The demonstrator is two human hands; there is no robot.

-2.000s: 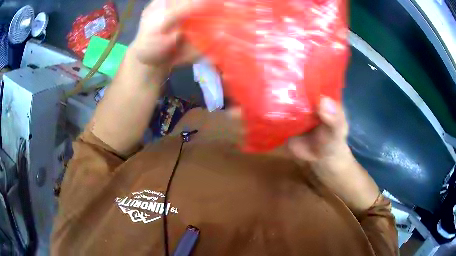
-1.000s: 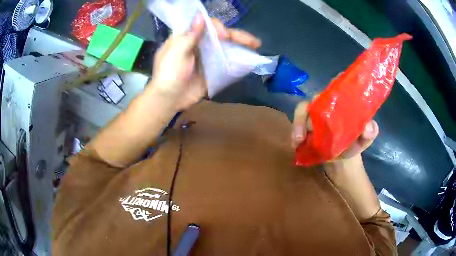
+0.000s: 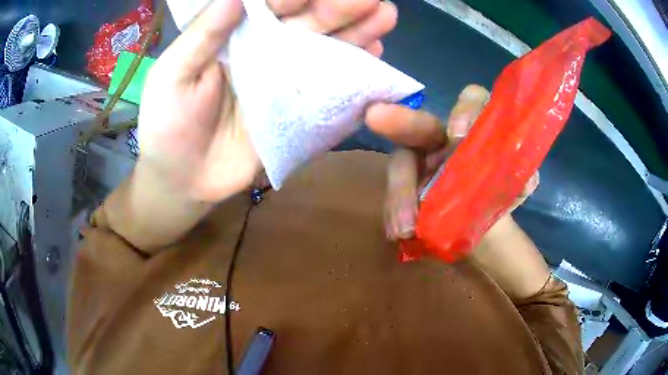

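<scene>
My left hand (image 3: 198,110) is at the upper left and holds a grey-white bag (image 3: 300,95) with a speckled surface, its lower corner pointing down. My right hand (image 3: 439,139) holds a glossy red bag (image 3: 505,139) tilted up to the right, and one of its fingers reaches to the edge of the grey-white bag. A small piece of something blue (image 3: 415,99) shows at the right tip of the grey-white bag; most of it is hidden. The top of my left hand is near the picture's upper edge.
Another red bag (image 3: 121,40) with a white label lies at the upper left beside a green box (image 3: 130,77). A small fan (image 3: 22,40) and a grey metal machine (image 3: 29,117) stand at the left. A dark bench surface (image 3: 586,198) curves along the right.
My left hand and the grey-white bag are larger and lower in view. The blue bag is now mostly covered. My right hand has moved left with the red bag, a finger now reaching toward the grey-white bag.
</scene>
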